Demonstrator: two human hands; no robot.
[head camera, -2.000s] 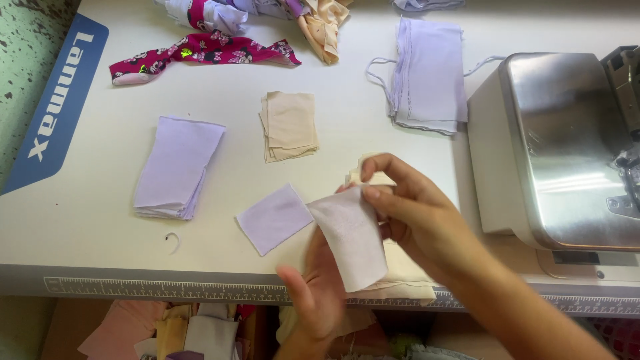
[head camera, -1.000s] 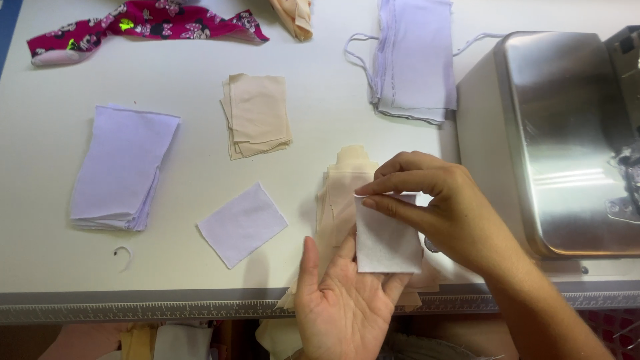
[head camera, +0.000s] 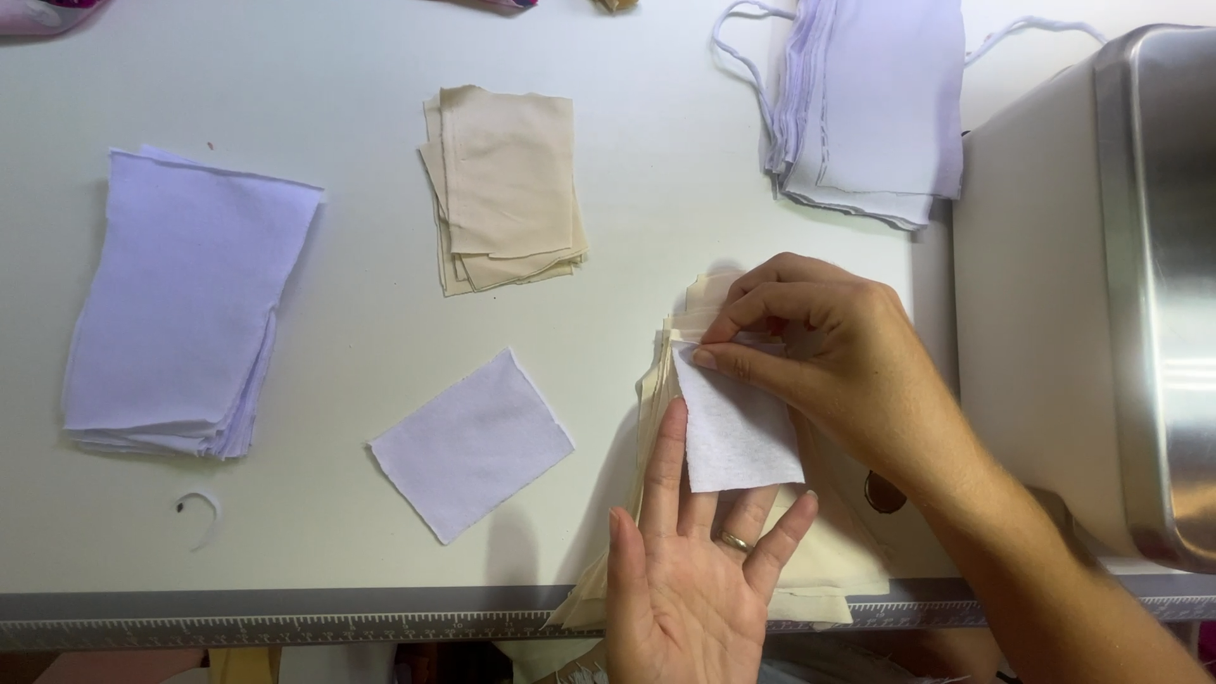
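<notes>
Between the thumb and fingertips of my right hand (head camera: 817, 332) is the top edge of a small white fabric rectangle (head camera: 741, 427). Beneath it my left hand (head camera: 708, 560) lies palm up, fingers spread, its fingertips behind the cloth; a ring is on one finger. Both hands are over a stack of cream fabric pieces (head camera: 826, 551) at the table's front edge. To their left lies a single lilac fabric rectangle (head camera: 472, 446). Farther back sits a small pile of beige fabric rectangles (head camera: 508, 180).
A lilac fabric stack (head camera: 185, 304) lies at the left, near a curled thread scrap (head camera: 204, 518). Another lilac stack with cords (head camera: 883, 104) is at the back right. A sewing machine (head camera: 1035, 285) stands at the right. A printed ruler (head camera: 332, 622) runs along the table's front edge.
The white piece, tilted between my hands two seconds ago, now hangs from my right fingers over my left hand, above the cream stack. The view has moved closer to the table.
</notes>
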